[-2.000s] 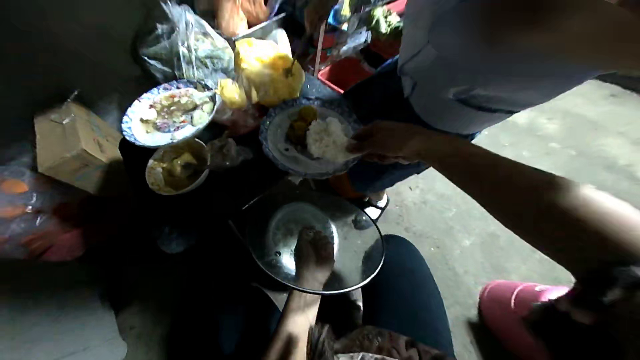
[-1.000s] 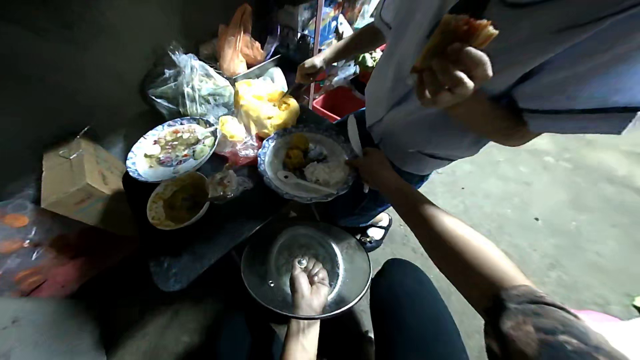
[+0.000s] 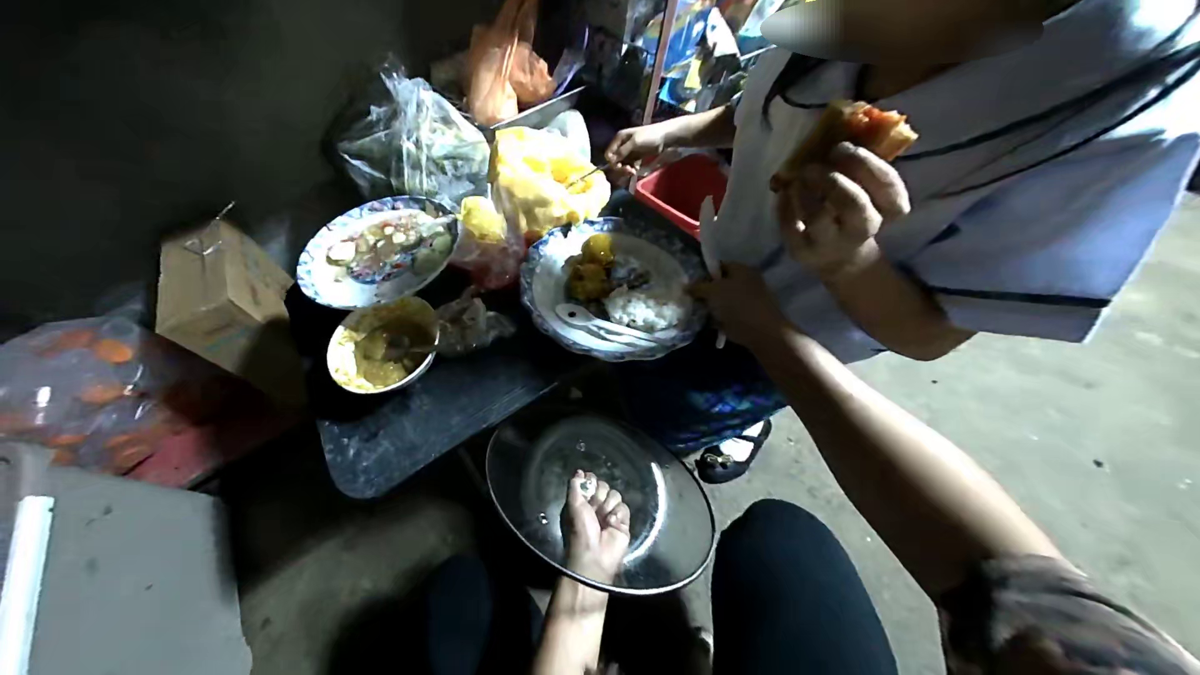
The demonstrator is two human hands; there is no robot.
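Note:
Near the lower middle, my left hand [image 3: 597, 525] is closed on the knob of a round glass pot lid [image 3: 656, 469] with a metal rim, above my lap. My right hand [image 3: 741, 298] reaches up from the lower right and grips the right edge of a blue-patterned plate [image 3: 614, 352]. A narrow pale utensil [image 3: 710, 230] stands up beside its fingers; its kind is unclear. The plate bears white rice [image 3: 643, 308], yellow-orange food [image 3: 590, 272] and a white spoon [image 3: 600, 321]. Its underside and the tips of my right fingers are hidden.
A dark table [image 3: 422, 431] holds a patterned dish [image 3: 323, 281], a bowl of yellow-brown food [image 3: 336, 361] and a yellow bag [image 3: 525, 178]. Another person [image 3: 1022, 187] stands close at right, holding bread-like food [image 3: 858, 136]. A cardboard box [image 3: 220, 291] is at left.
A white spoon lies on the plate, where the oldest frame shows none. The other person's hand with the bread-like food has come into view. My left hand stays on the lid knob.

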